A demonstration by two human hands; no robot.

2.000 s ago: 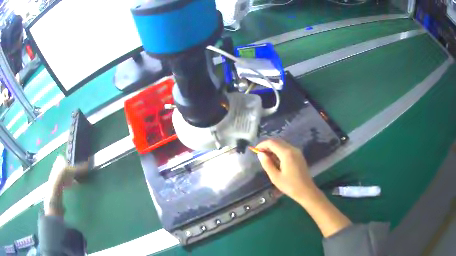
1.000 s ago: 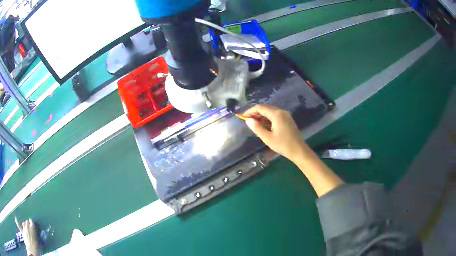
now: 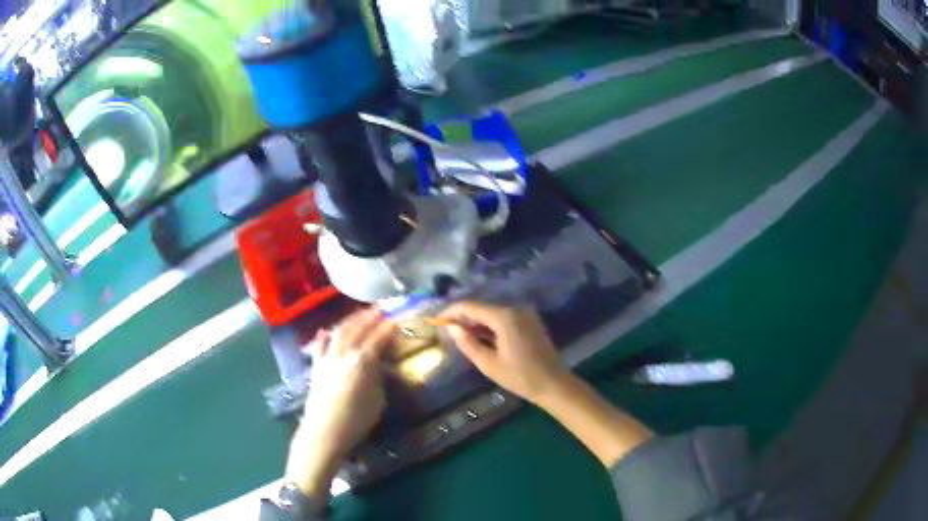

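Observation:
A dark strip tray (image 3: pixel 471 414) with a row of round shiny parts lies along the front edge of the black plate (image 3: pixel 600 288). The video microscope (image 3: pixel 356 173) stands over the plate. Under its lens is a brass-coloured, brightly lit bar (image 3: pixel 412 341), blurred and partly hidden by my hands. My left hand (image 3: pixel 344 392) lies over the bar's left end, its fingers closed on it. My right hand (image 3: pixel 509 351) pinches a thin orange stick (image 3: pixel 440 321), its tip at the bar under the lens.
A red divided bin (image 3: pixel 280 267) is left of the microscope; a blue bin (image 3: pixel 483 153) with a white item and cable is behind. The monitor (image 3: pixel 153 112) shows a green-yellow ringed image. A pale-handled tool (image 3: pixel 689 372) lies right of the plate on the green bench.
My left hand has come in from the left to beneath the microscope, where the brass-coloured bar now shows. The monitor has turned from white to a green-yellow ringed image. My right hand still holds the stick.

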